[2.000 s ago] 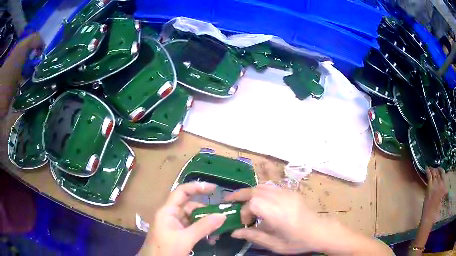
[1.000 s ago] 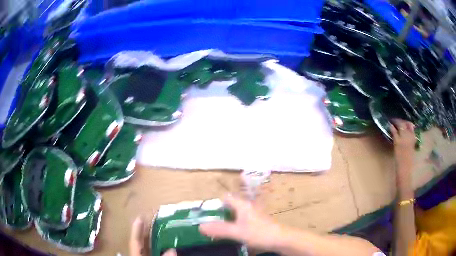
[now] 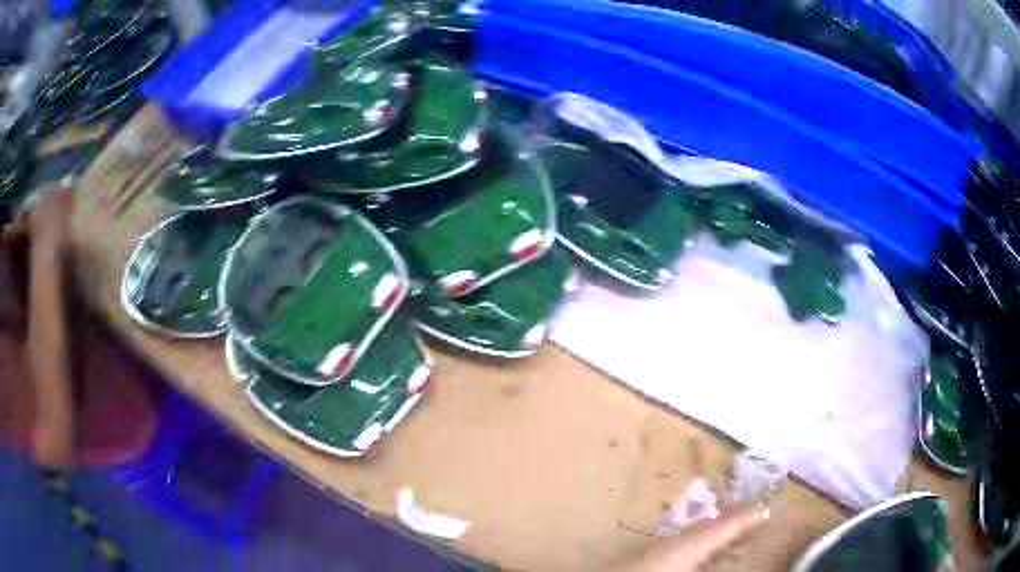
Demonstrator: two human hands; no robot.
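A green car body shell (image 3: 889, 539) with a silver edge is cut off by the bottom right edge of the picture. A blurred hand, seemingly my left hand (image 3: 707, 541), is low in the picture, left of this shell and apart from it. Only part of it shows, pointing up and right, close to crumpled clear-white blobs (image 3: 758, 474) on the board. Whether it holds anything cannot be told. My right hand is not in view.
Green shells (image 3: 319, 291) are piled at left. Loose green panels (image 3: 811, 285) lie along the white sheet's (image 3: 744, 346) far edge. Blue bin walls (image 3: 727, 106) stand behind. More shells (image 3: 948, 408) are at right. A white scrap (image 3: 431, 516) lies at the near edge.
The view has swung left and tilted. The shell that lay left of the clear-white blobs is now right of them. My right hand has left the picture, and the small green panel held earlier is not visible.
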